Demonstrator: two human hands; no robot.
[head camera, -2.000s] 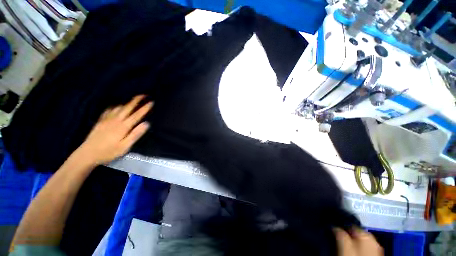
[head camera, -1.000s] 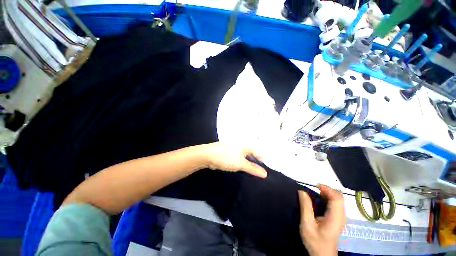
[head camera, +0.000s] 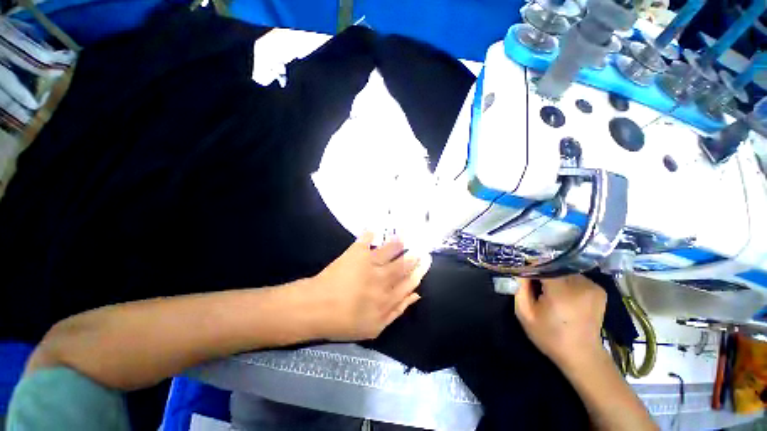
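The large black cloth (head camera: 168, 168) lies over the left and middle of the white table, and a part runs under the machine head's front and over the table edge. My left hand (head camera: 374, 286) lies on the cloth left of the needle area (head camera: 471, 246), fingers slightly spread. My right hand (head camera: 562, 311) is at the cloth's right border, just below the metal guard, with thumb and finger curled; whether it pinches the cloth is hidden. The white overlock machine (head camera: 538, 151) with blue stripes stands on the right.
Olive-gold scissor handles (head camera: 643, 341) show right of my right hand, partly covered. An orange packet (head camera: 748, 375) and thin sticks lie far right. A graduated tape (head camera: 336, 370) runs along the front edge. Blue material (head camera: 286, 10) is at the back; striped white cloth lies upper left.
My left hand has moved to near the needle. My right hand has moved up and right to the machine's front, and the cloth's right border now lies there. The view has moved closer to the machine.
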